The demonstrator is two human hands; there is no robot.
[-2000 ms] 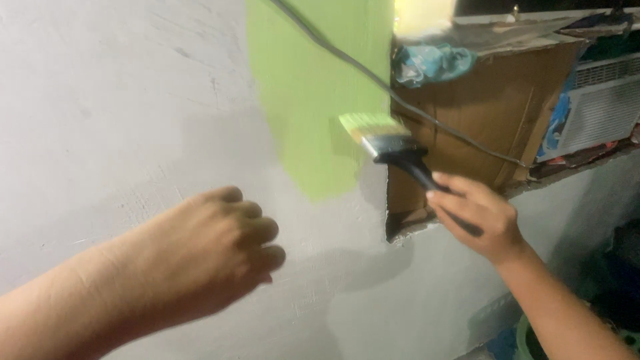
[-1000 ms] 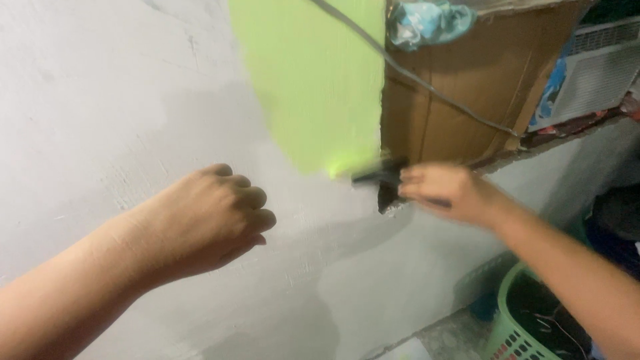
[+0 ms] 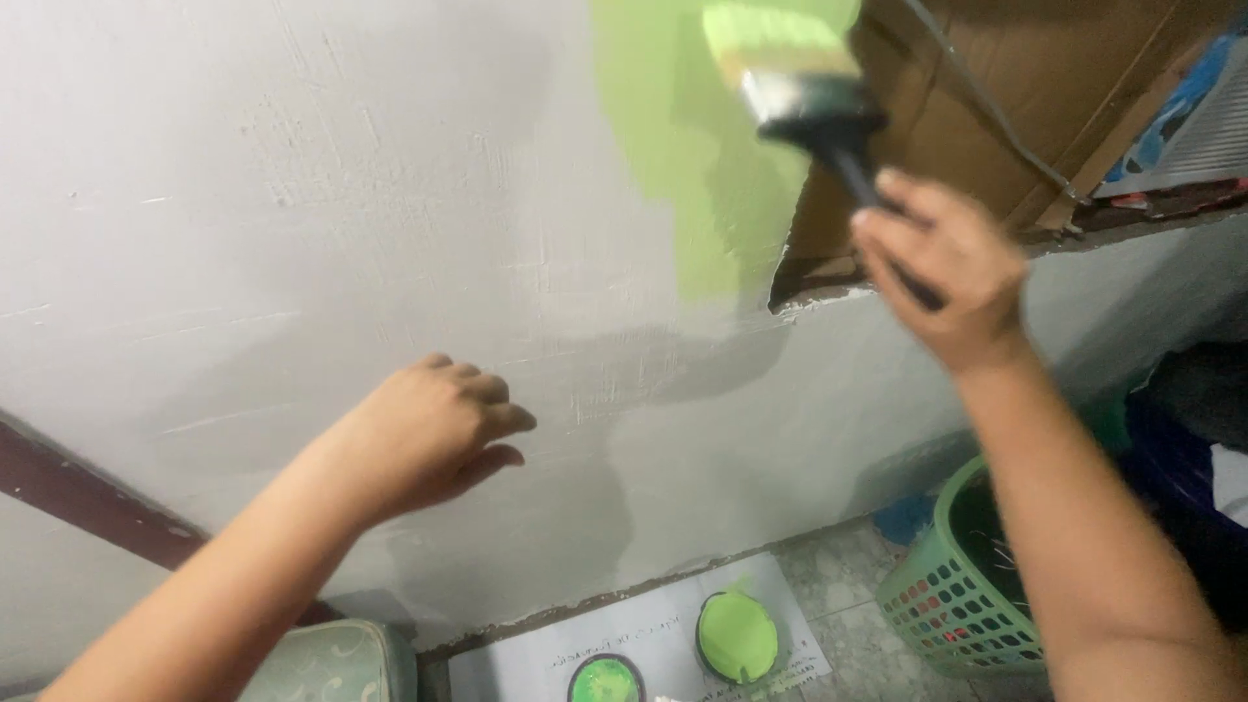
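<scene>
My right hand (image 3: 946, 268) grips the black handle of a wide paintbrush (image 3: 819, 112), whose bristles point up and are loaded with light green paint. The brush is in front of the light green painted patch (image 3: 717, 214) on the grey wall (image 3: 409, 214); whether its bristles touch the wall I cannot tell. My left hand (image 3: 448, 429) holds nothing, its fingers loosely bent and thumb apart, in front of the unpainted grey wall. On the floor below are a round container of light green paint (image 3: 738, 637) and a second one with brighter green (image 3: 604, 680).
A brown cardboard panel (image 3: 926, 127) fills the wall opening, with a cable (image 3: 994, 107) across it. A green plastic basket (image 3: 951, 614) stands at lower right. White paper with writing (image 3: 526, 663) lies under the paint. A patterned cushioned seat (image 3: 336, 658) is at lower left.
The green patch now reaches lower beside the opening's corner. My right hand has raised the brush from that lower edge. My left fingers have loosened from a closed curl. The view has tilted down.
</scene>
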